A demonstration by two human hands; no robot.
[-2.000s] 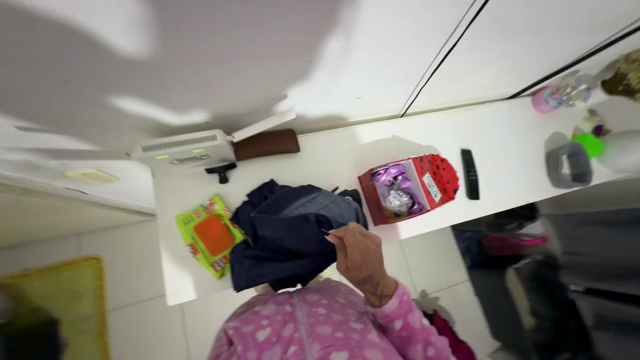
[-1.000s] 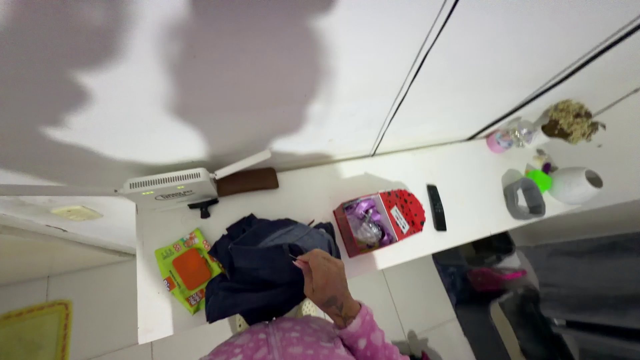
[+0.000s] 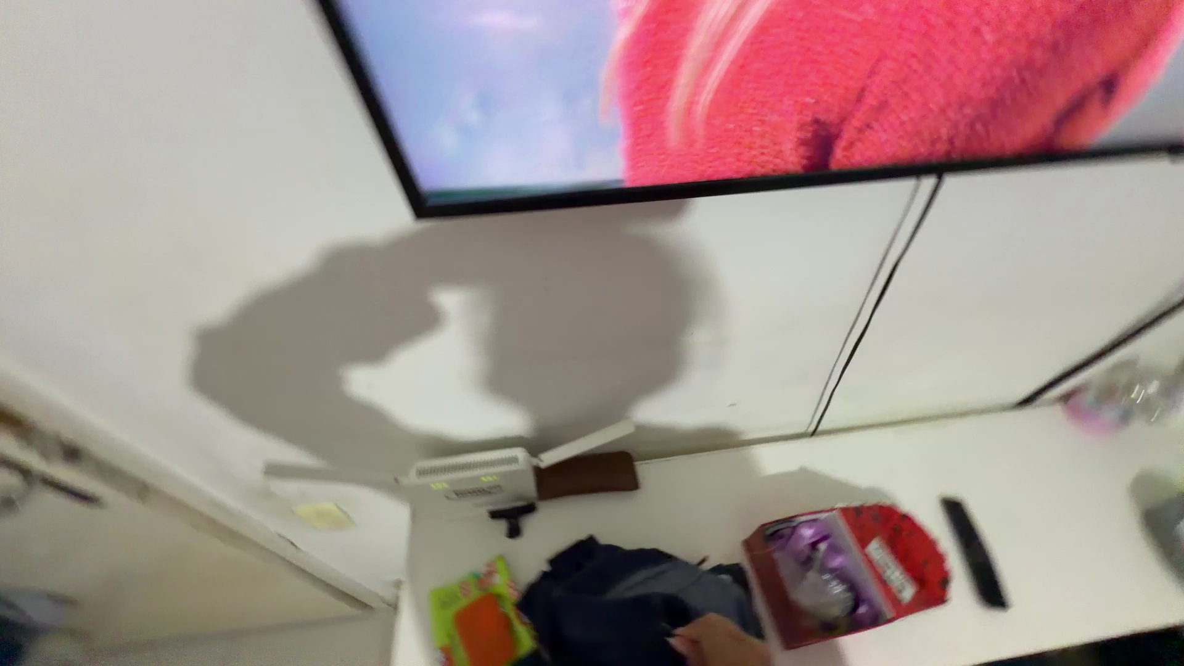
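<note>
My right hand (image 3: 721, 640) shows at the bottom edge, its fingertips at the dark blue cloth (image 3: 601, 601), which lies bunched on the white shelf. A small thin light thing shows at the fingertips; what it is I cannot tell. Left of the cloth lies a green packet with an orange patch (image 3: 483, 629). Close on the cloth's right stands a red box (image 3: 893, 573) with purple and clear wrapped things inside. My left hand is out of view.
A white router (image 3: 474, 476) with antennas stands against the wall, beside a brown case (image 3: 592, 474) and a small black object (image 3: 511, 520). Right of the box lies a black remote control (image 3: 973, 552). Cables run down the wall below a television (image 3: 647, 190). Blurred clear and pink items (image 3: 1115, 398) stand far right.
The view has tilted up strongly, bringing in the television. My right hand stays at the dark cloth, and the box and packet remain beside it.
</note>
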